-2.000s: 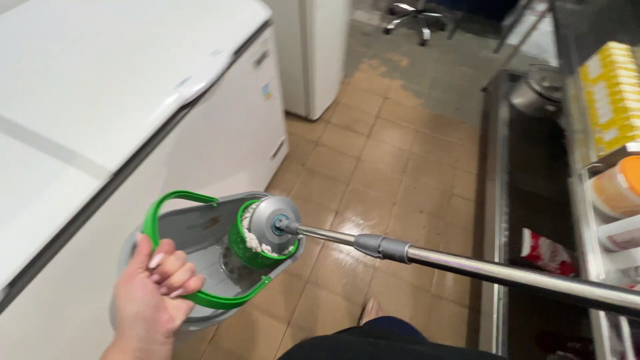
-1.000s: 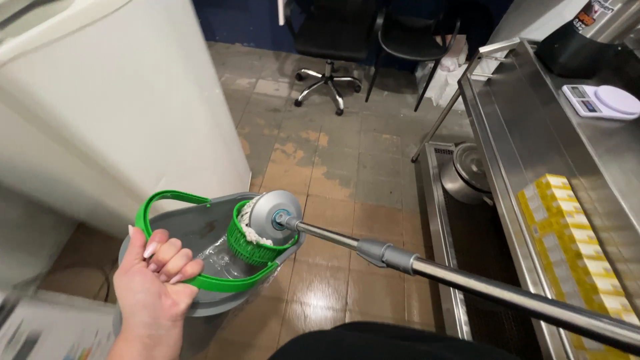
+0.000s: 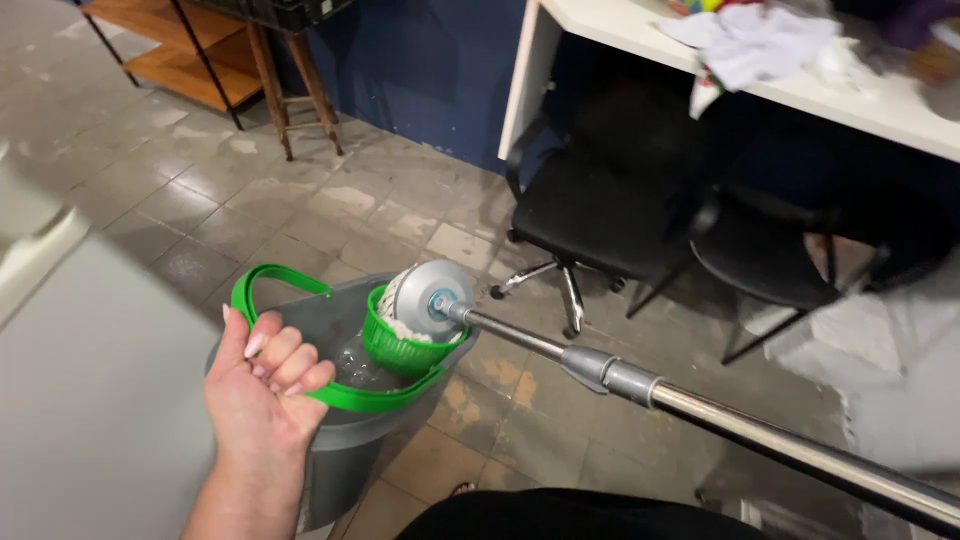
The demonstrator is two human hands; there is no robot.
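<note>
My left hand [image 3: 266, 382] is closed around the green plastic handle [image 3: 375, 399] of a grey mop bucket [image 3: 345, 465], which hangs from it. Water [image 3: 364, 367] shows inside the bucket. In the green wringer basket [image 3: 405, 351] on the bucket's right side rests the round grey head of a spin mop [image 3: 433, 298], its white strands bunched in the basket. The mop's metal pole [image 3: 750, 424], with a grey clamp collar, slants down to the right edge of the view. My right hand is outside the frame.
A white appliance [image 3: 97, 390] stands close at the left. Ahead are a black office chair [image 3: 592, 210], another black chair [image 3: 780, 262] and a white desk [image 3: 630, 34] bearing cloths. Beyond the tiled floor [image 3: 247, 202] stand a wooden stool [image 3: 307, 97] and a shelf unit [image 3: 187, 71] by the blue wall.
The view has moved forward past the white chest and the metal counter, toward the chairs and desk. The bucket has moved along in my left hand, with the mop still in its basket.
</note>
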